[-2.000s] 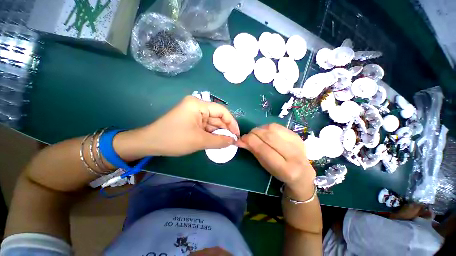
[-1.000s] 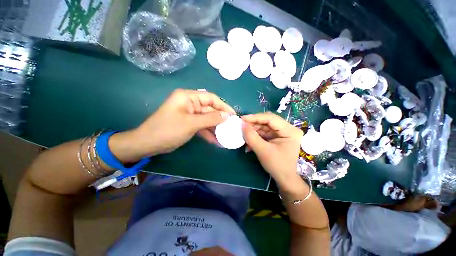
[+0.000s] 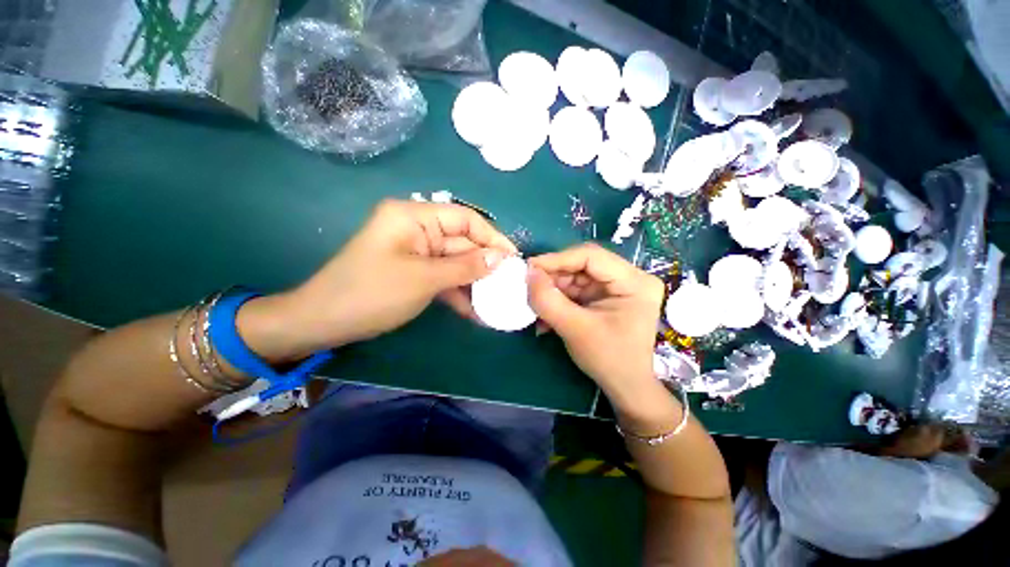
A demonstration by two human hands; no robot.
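A white plastic disc (image 3: 504,296) is held between my two hands above the near part of the green bench. My left hand (image 3: 415,271) pinches its upper left edge with thumb and fingers. My right hand (image 3: 598,316) holds its upper right edge with curled fingers. What lies behind the disc and between the fingertips is hidden or too small to tell. Small white pieces (image 3: 440,197) and a thin dark part lie just beyond my left hand. Tiny metal parts (image 3: 579,210) lie beyond my right hand.
Loose white discs (image 3: 576,135) lie beyond my hands. A tangled pile of wired white pieces (image 3: 806,163) is at right. A clear bag of small metal parts (image 3: 341,91) and a carton with green strips (image 3: 238,55) are at upper left. Another person's sleeve (image 3: 820,493) shows at lower right.
Since the first frame my right hand has curled around the disc's right side, and the disc has risen slightly in view. Since the second frame the hands have barely moved; the view has shifted a little.
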